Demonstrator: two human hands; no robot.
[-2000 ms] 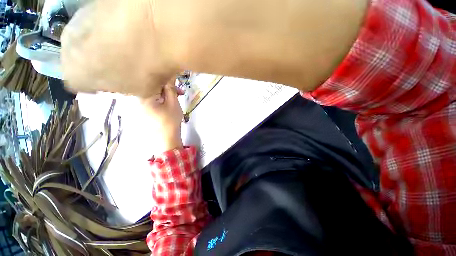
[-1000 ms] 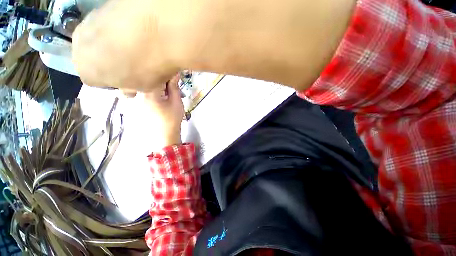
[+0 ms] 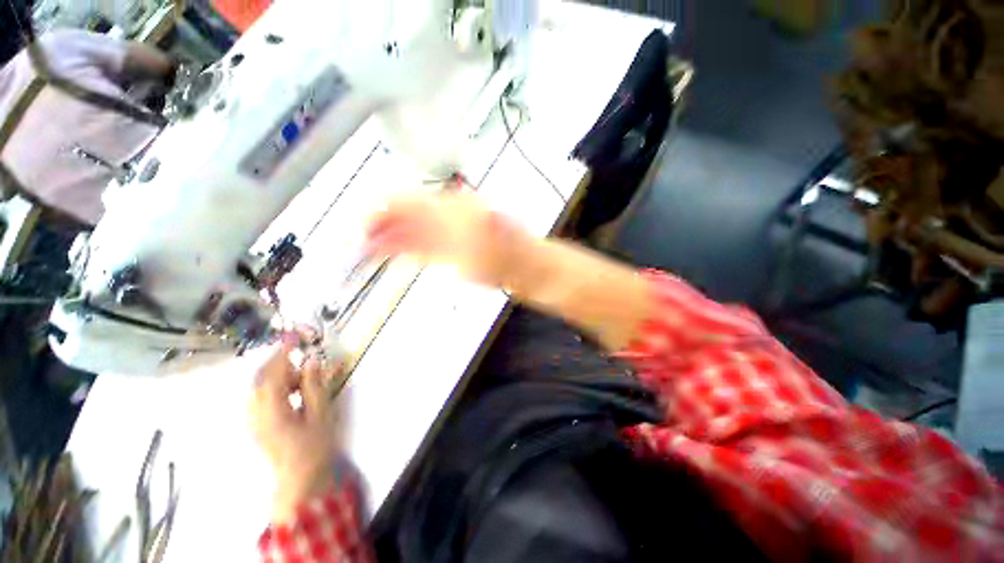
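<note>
The white industrial sewing machine [image 3: 209, 165] with a blue logo plate crosses the upper left. My left hand [image 3: 295, 401] is beside the needle area [image 3: 270, 319], fingers bent close together; whether it holds a strap cannot be told. My right hand [image 3: 424, 229] is blurred over the machine bed, to the right of the needle, fingers pointing left; whether it holds anything cannot be told. Slim dark tools [image 3: 361, 291] lie on the bed between my hands. Brown straps [image 3: 44, 508] lie at the lower left, partly cut off by the edge.
The white table [image 3: 424, 385] runs diagonally, its front edge beside my black apron [image 3: 528, 462]. A thin dark cable [image 3: 532, 159] curves over the table at the upper right. Brown pieces [image 3: 936, 165] hang at the far right. A person in a pale top [image 3: 77, 127] is at the upper left.
The view has swung right, showing the machine and the right side. My right arm has moved from close before the camera to over the bed. My left hand remains near the needle.
</note>
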